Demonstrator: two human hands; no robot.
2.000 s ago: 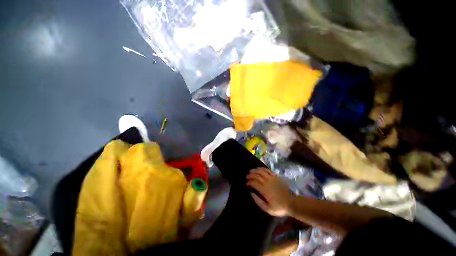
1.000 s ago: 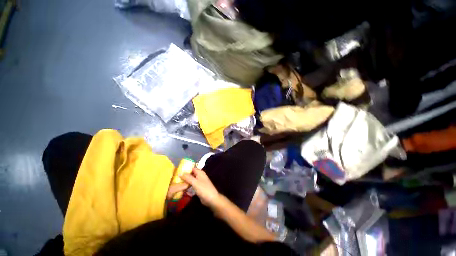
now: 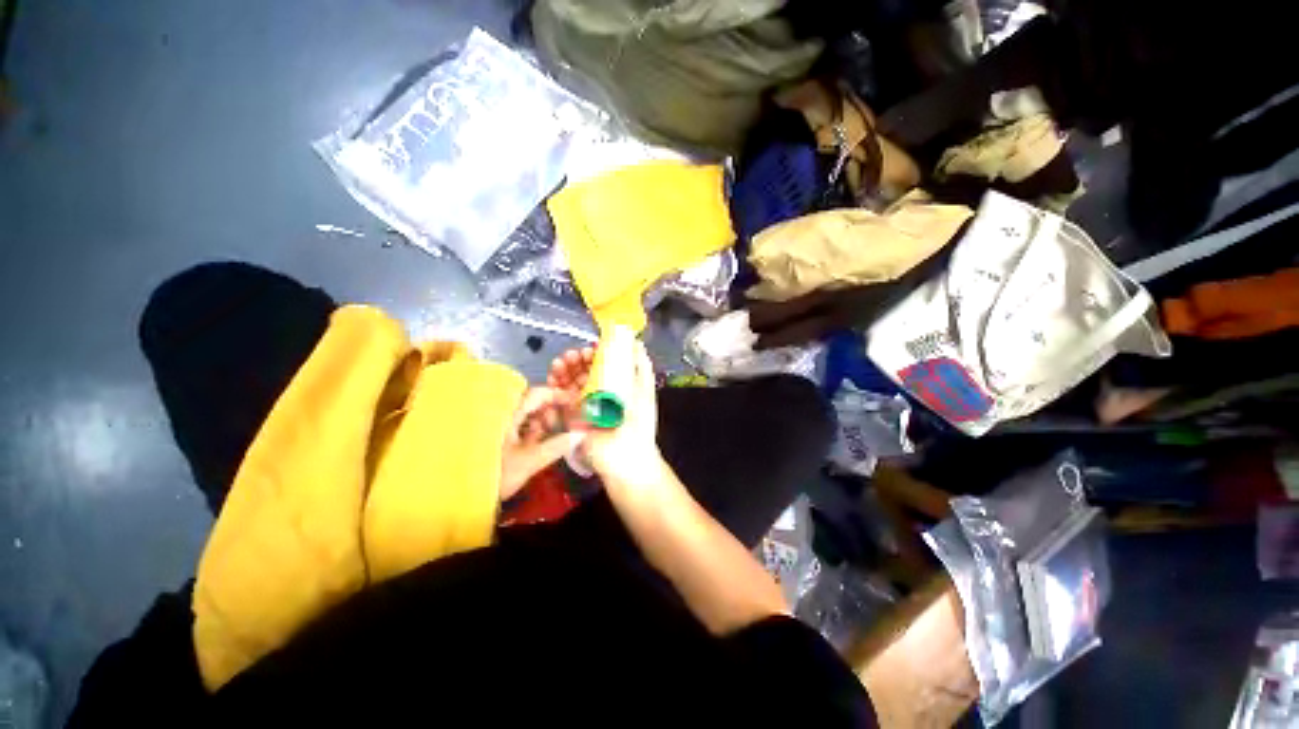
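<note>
A mustard-yellow garment lies bunched over my lap and the black-clad leg on the left. My right hand is closed around a thread spool, whose green end faces up towards me; the hand hides much of its body. My left hand is beside the spool on its left, at the garment's right edge, palm partly up, with fingers apart and slightly curled. I see nothing held in it. Any thread or needle is too small or blurred to tell.
On the floor ahead lie a clear printed bag, a brighter yellow cloth and an olive heap. To the right are tan fabric, an off-white tote and clear bags. Something red shows below my hands.
My right hand moved from the right knee to the spool and now holds it higher, green end towards me. My left hand now shows more fully, fingers spread. The view has shifted right.
</note>
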